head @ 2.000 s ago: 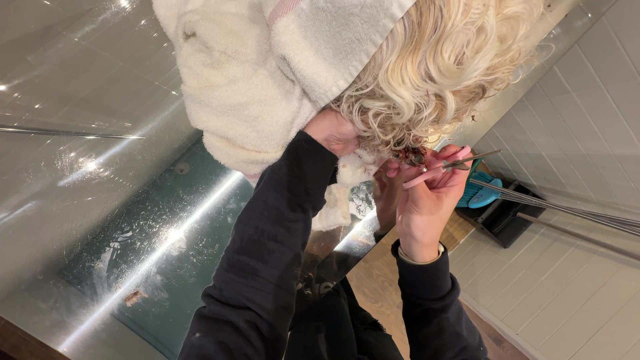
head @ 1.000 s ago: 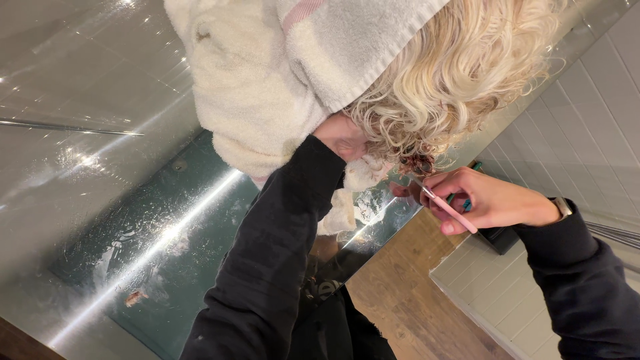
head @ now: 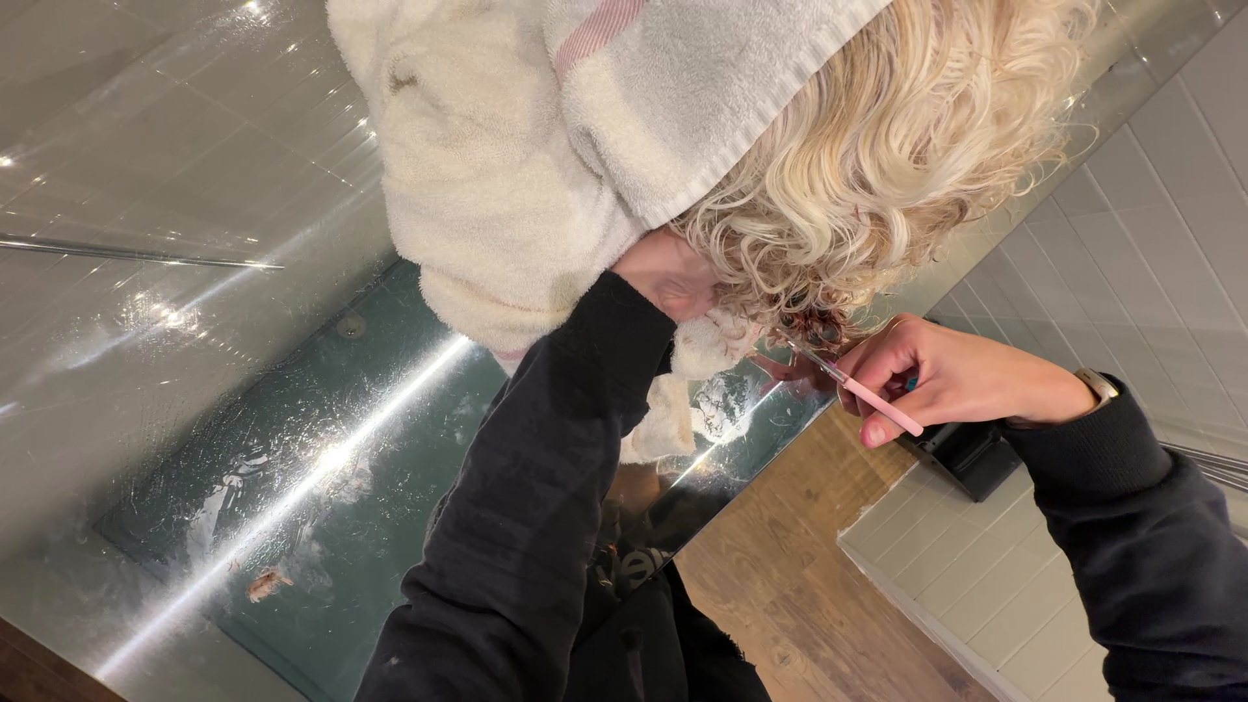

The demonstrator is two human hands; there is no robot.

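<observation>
Curly blond hair or fur (head: pixel 848 166) spreads over the upper right, beside a cream towel (head: pixel 478 166) and a greyish towel (head: pixel 692 97) with a pink stripe. My left hand (head: pixel 673 278) lies under the curls at the towel's edge; its fingers are hidden, so what it holds does not show. My right hand (head: pixel 936 380), right of the curls, grips a slim pink-handled tool (head: pixel 882 405). The tool's thin metal end points up and left to a dark reddish, matted-looking tuft (head: pixel 814 327) at the lower edge of the curls.
Below and left is a shiny metal surface (head: pixel 322 205) with a wet green panel or mat (head: pixel 380 497), where a small brownish clump (head: pixel 266 583) lies. At the right are a black container (head: pixel 965 458), a wood-look floor (head: pixel 790 556) and a panelled wall (head: pixel 1150 234).
My right hand has swung out to the right and turned, with the tool's metal end now at the dark tuft. My left hand has stayed beneath the curls.
</observation>
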